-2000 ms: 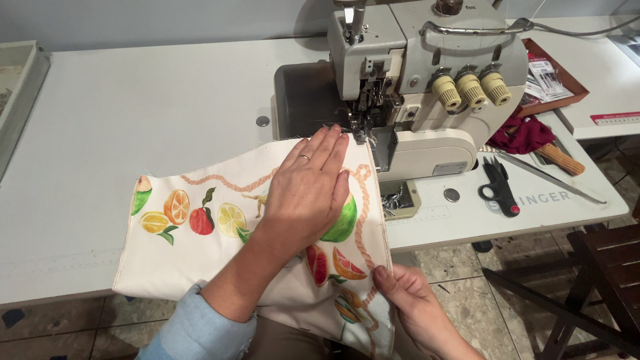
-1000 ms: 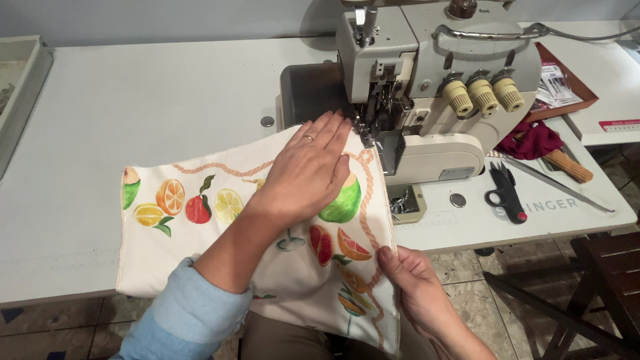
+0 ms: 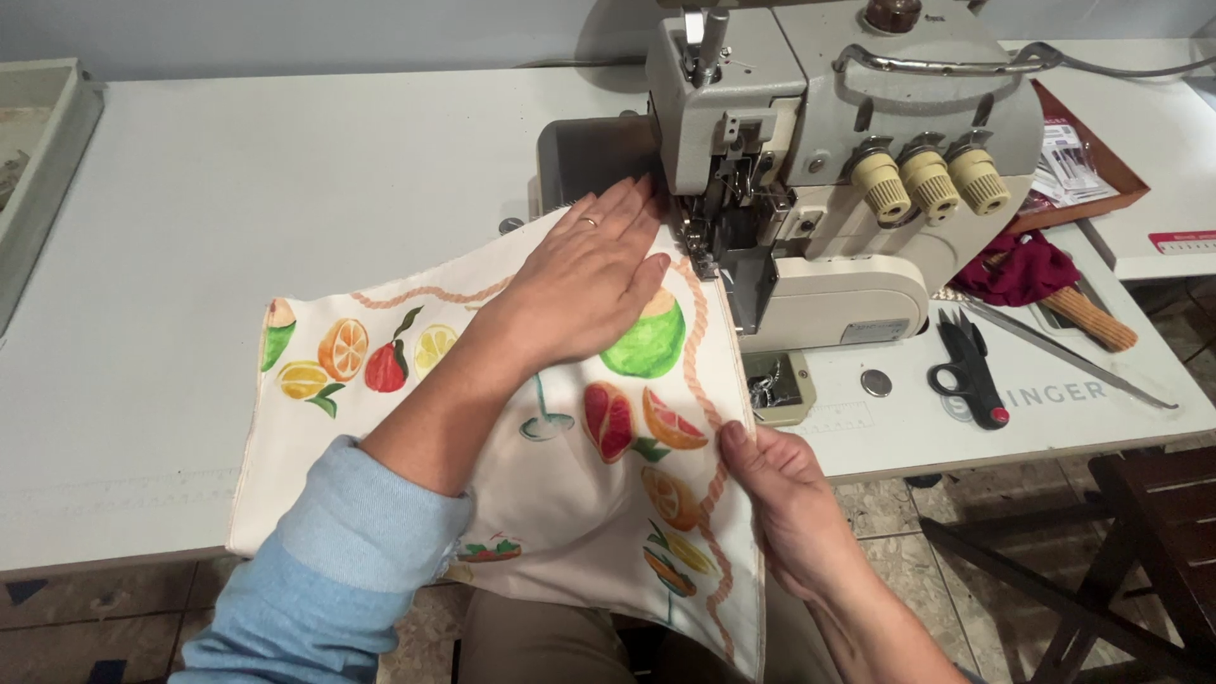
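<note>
White fabric [image 3: 570,484] printed with fruit and a rope border lies over the table's front edge and hangs towards my lap. Its far right corner is at the presser foot of a grey overlock sewing machine [image 3: 722,171]. My left hand [image 3: 594,275] rests flat on the fabric, fingers together, tips close to the left side of the foot; a ring is on one finger. Nearer to me, my right hand [image 3: 784,494] pinches the fabric's right edge between thumb and fingers. The needle area is partly hidden by the machine head.
Thread snips [image 3: 967,366] and long metal tweezers [image 3: 1064,351] lie right of the machine, beside a dark red cloth [image 3: 1021,271]. An orange-brown tray [image 3: 1107,190] holds packets. A grey tray [image 3: 57,161] stands far left. A dark wooden chair [image 3: 1149,541] is at lower right.
Both hands keep their places on the fabric, the left flat and the right at the edge. The view has shifted slightly.
</note>
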